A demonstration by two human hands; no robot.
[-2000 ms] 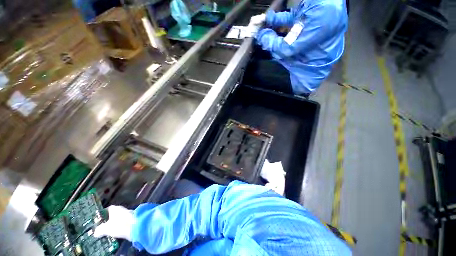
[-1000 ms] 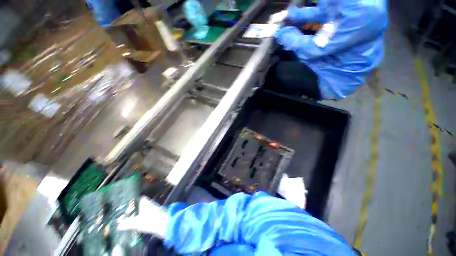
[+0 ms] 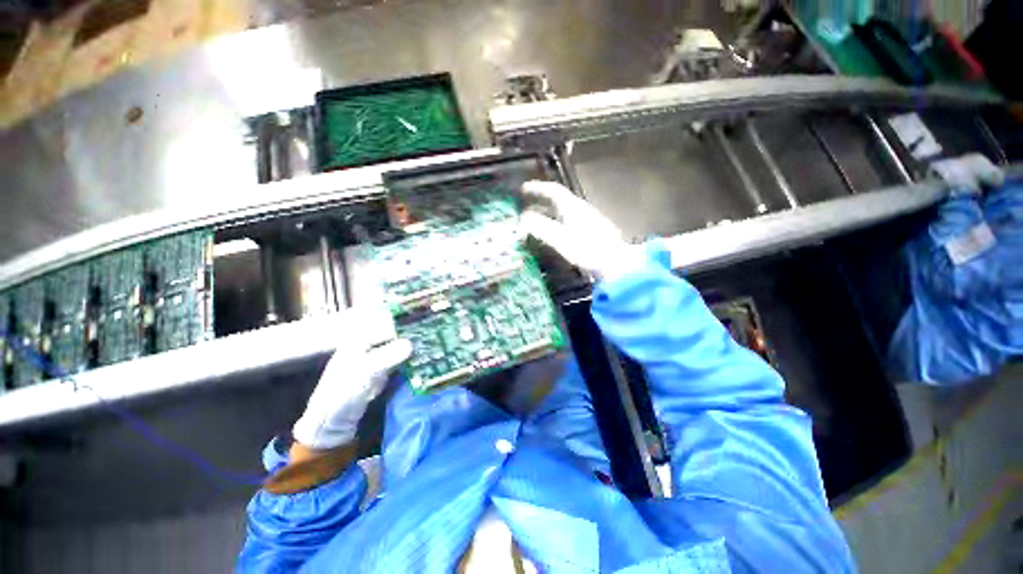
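Observation:
A green PCB panel is held tilted over the near conveyor rail, in front of my body. My left hand, in a white glove, grips its lower left edge with the thumb on top. My right hand, also gloved, holds its upper right edge. A black carrier fixture lies between the rails just behind the panel, partly hidden by it. The panel's far part is blurred, so contact with the carrier cannot be told.
More green boards lie between the rails at left. A shallow black tray of green strips sits behind the far rail. A black tote with a carrier is at right. Another worker's gloved hand is at the conveyor's far right. A blue cord crosses lower left.
The view has swung left, from the tote to the conveyor before me. The panel, earlier at the lower left in one visible hand, is now central and held in both hands.

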